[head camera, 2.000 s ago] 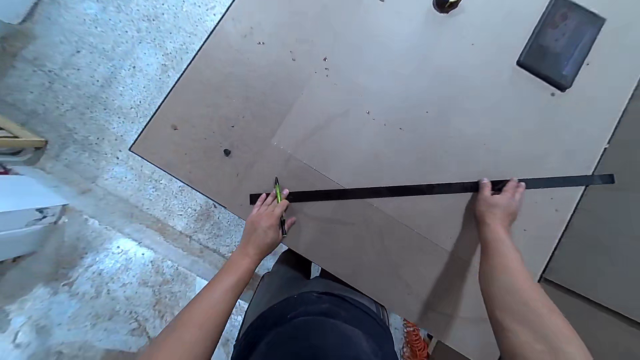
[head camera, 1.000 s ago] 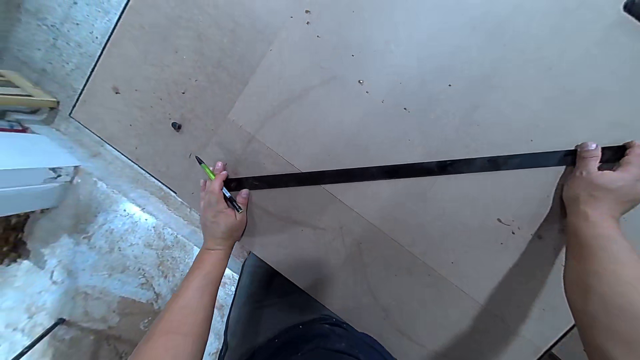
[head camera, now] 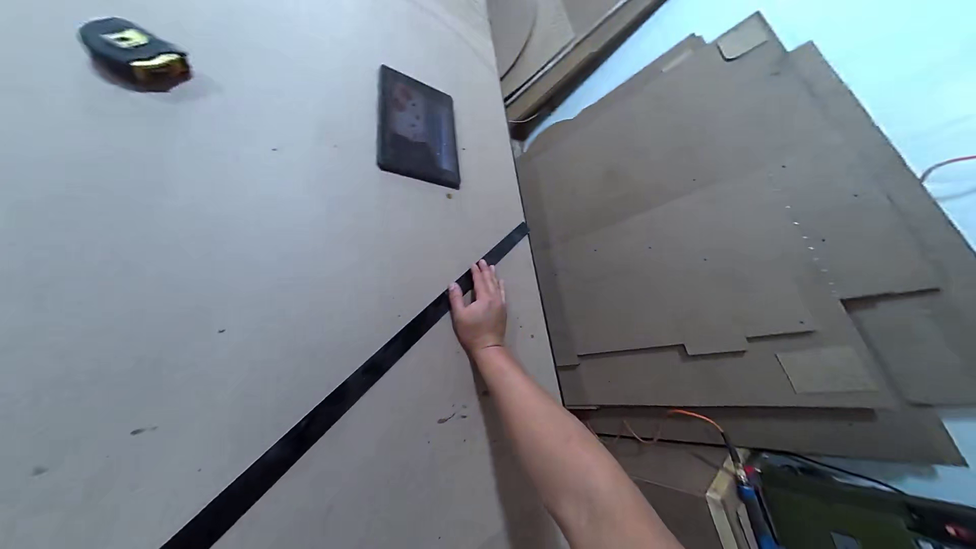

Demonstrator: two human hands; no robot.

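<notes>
A long black straightedge strip point(head camera: 347, 393) lies diagonally across the large tan sheet point(head camera: 229, 252), from the lower left up to the sheet's right edge. My right hand point(head camera: 480, 309) rests on the strip near its upper end, thumb and fingertips pressing on it. The strip's lower end runs out of view. My left hand is out of view, and so is the green pen.
A tape measure point(head camera: 133, 55) and a dark tablet-like device point(head camera: 418, 126) lie on the sheet. Beyond its right edge stand stacked brown cardboard sheets point(head camera: 686, 244). At the lower right are a wooden frame point(head camera: 724, 496), an orange cord and a blue-bodied tool point(head camera: 755, 507).
The view has swung far to the right. The strip's right end, which stuck out past the sheet's edge two seconds ago, now lies about at that edge. My left hand has left the view.
</notes>
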